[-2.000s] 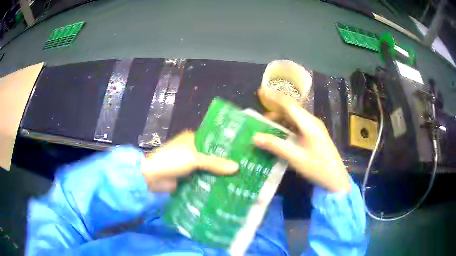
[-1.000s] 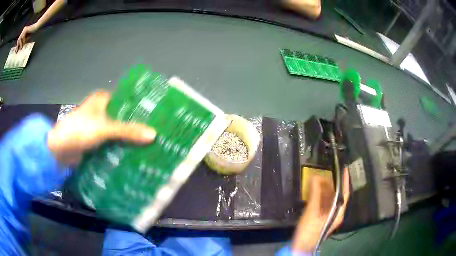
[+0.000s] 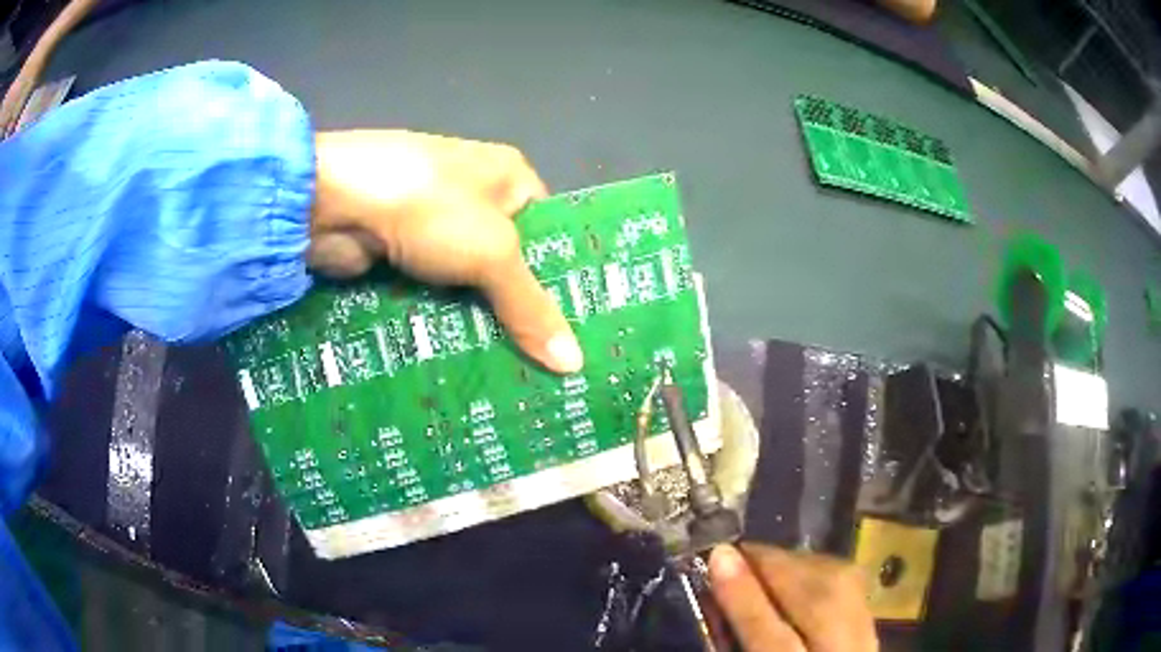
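Observation:
My left hand [image 3: 446, 223] holds a green circuit board panel [image 3: 509, 382] tilted, thumb on its upper face, fingers hidden behind it. A white backing board [image 3: 433, 516] shows along the panel's lower and right edges. My right hand [image 3: 796, 599], partly cut off by the bottom edge, holds a dark soldering iron [image 3: 689, 446] with a thin curved feed tube beside it. The iron's tip is at the right part of the panel, by a group of pads. A component cup [image 3: 738, 446] with small silvery pieces is partly hidden behind the panel and iron.
Another green panel [image 3: 884, 158] lies on the conveyor belt [image 3: 611, 102] at the upper right. A yellow sponge [image 3: 894, 568] and a dark station with a green reel [image 3: 1031, 287] are at the right. Tape strips [image 3: 133, 433] cross the black mat. Part of a person's arm shows at the top left.
My right hand has picked up the iron and brought its tip to the panel. My left hand has turned the panel to lie more crosswise. The camera view has shifted.

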